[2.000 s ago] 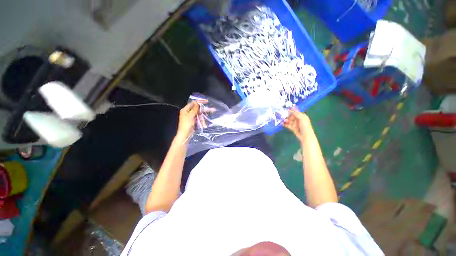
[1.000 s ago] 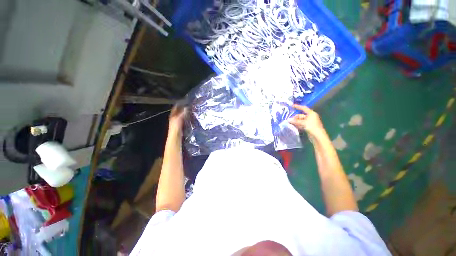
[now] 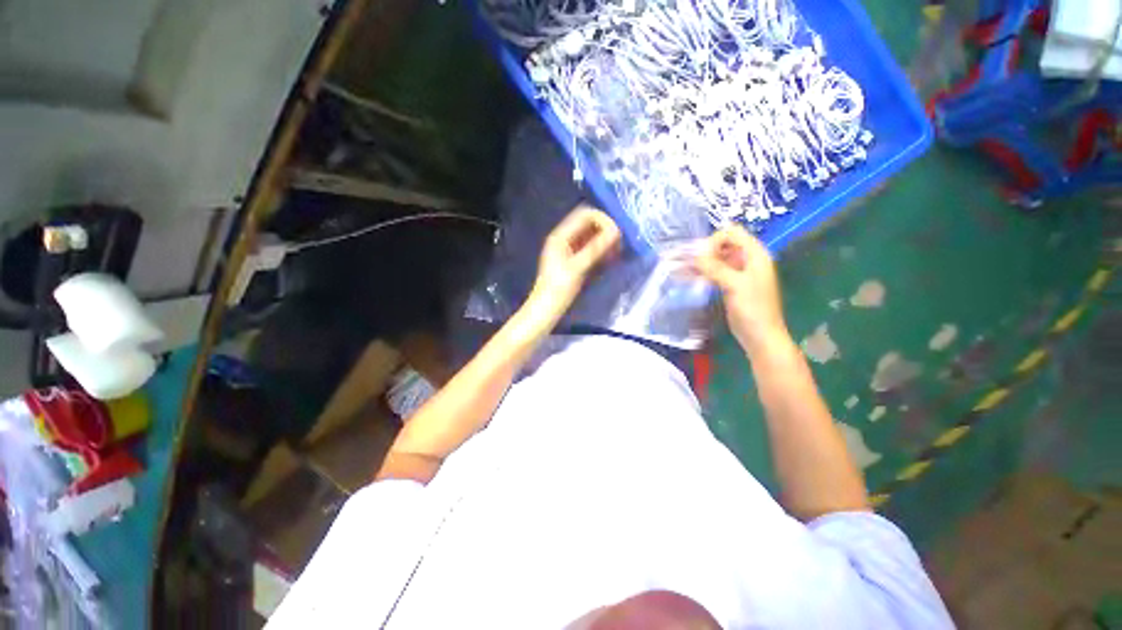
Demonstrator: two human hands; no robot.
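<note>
A clear plastic bag lies across my lap, its upper edge against the near edge of the blue bin. My right hand is shut on the bag's edge beside the bin's near corner. My left hand is over the bag, left of my right hand, with fingers curled; whether it grips the film cannot be told. The blue plastic bin holds many white coiled cables.
At left are the grey machine, its white spindle posts and a teal bench with red and yellow items. A thin cord runs from the machine. Cardboard boxes stand below. A blue-red stand is at right.
My left hand has moved right, towards my right hand, from the bag's left side. The bag, spread between my hands before, now lies lower and flatter. The view has shifted slightly.
</note>
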